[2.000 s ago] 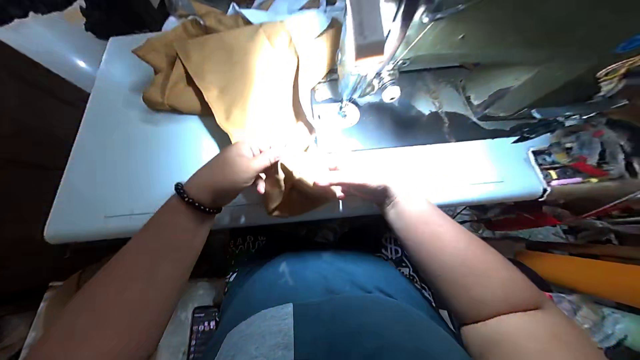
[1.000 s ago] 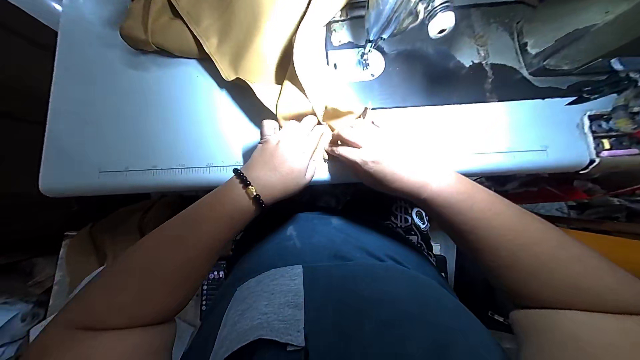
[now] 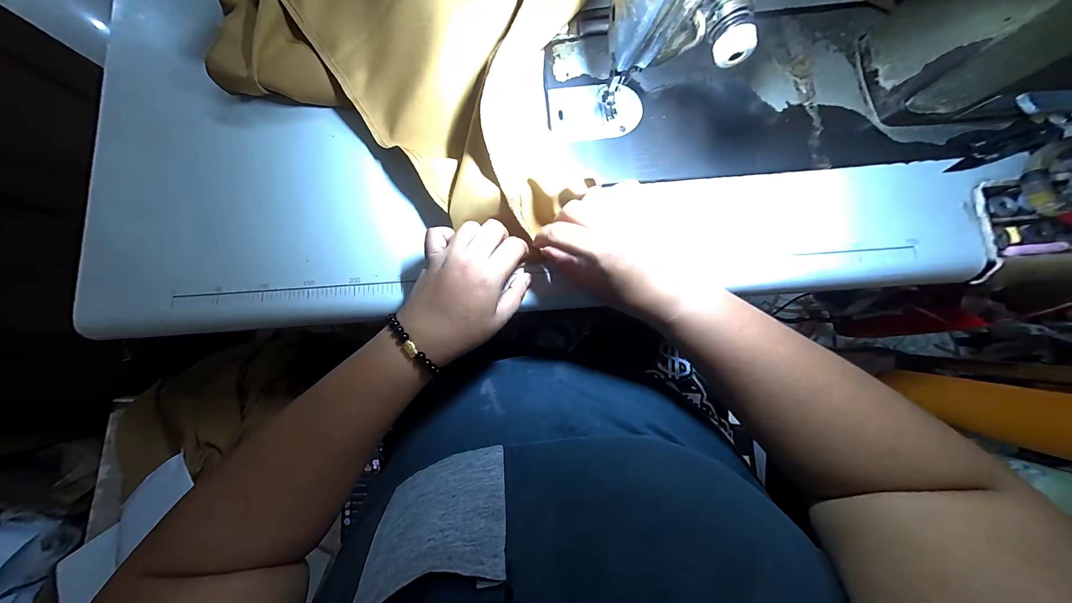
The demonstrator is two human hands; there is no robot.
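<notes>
Mustard-brown cloth lies in folds over the white table of a sewing machine, its lower end running down to the front edge. My left hand, with a beaded bracelet at its wrist, grips that lower end. Close beside it on the right, my right hand pinches the same cloth, partly washed out by bright light. The fingertips nearly meet. Above and right of my hands is the presser foot over the metal needle plate; the cloth's edge lies left of the plate.
The sewing machine's body fills the upper right. Dark scissors lie at the table's right end, beside a tray of small items. A printed ruler scale runs along the front edge. More brown cloth lies below at the left.
The lower end of the cloth, spread in a loose fold between my hands two seconds ago, is now bunched between my fingers, and my hands are closer together. The view has moved nearer the table.
</notes>
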